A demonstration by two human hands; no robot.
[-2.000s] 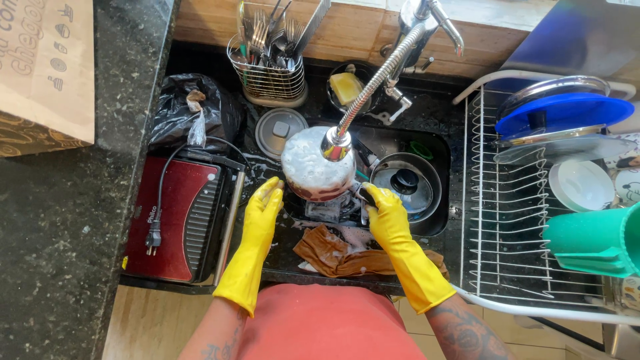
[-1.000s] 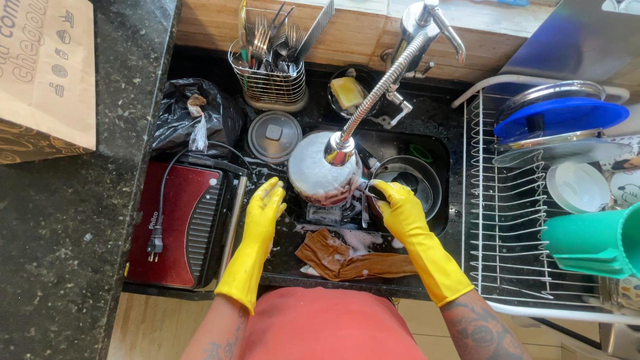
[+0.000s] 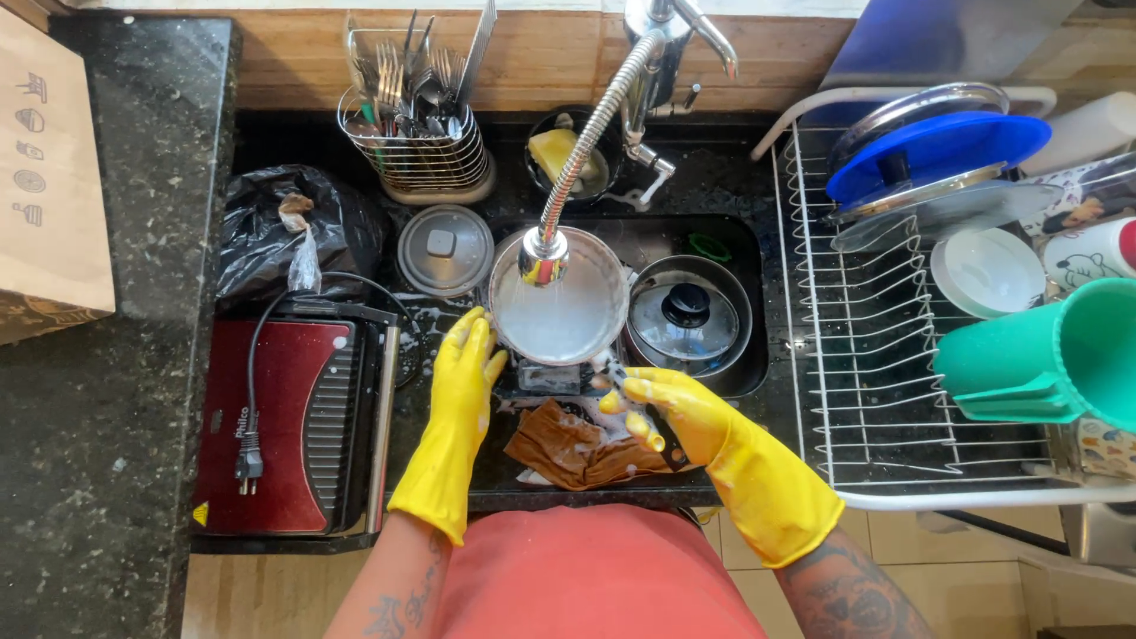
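A round pot (image 3: 559,311) with whitish, cloudy water inside sits under the faucet's spray head (image 3: 543,257), over the sink. My left hand (image 3: 463,373), in a yellow rubber glove, is at the pot's left side, its fingers at the outer wall. In the other yellow glove, my right hand (image 3: 674,408) is closed around the pot's dark handle (image 3: 667,435), which points toward me at the lower right. Beside the pot, a pan (image 3: 744,342) in the sink holds a glass lid (image 3: 679,324) with a black knob. A brown cloth (image 3: 568,448) lies at the sink's front edge.
Left of the sink are a red electric grill (image 3: 266,355), a black plastic bag (image 3: 293,222) and a grey lid (image 3: 445,253). Behind stand a wire cutlery basket (image 3: 422,164) and a bowl with a yellow sponge (image 3: 555,153). A white dish rack (image 3: 821,382) holds plates and a green jug (image 3: 1003,364).
The pot's handle has swung toward me with my right hand, which is lower than before. Cloudy water now shows inside the pot, where its foamy outside faced up earlier.
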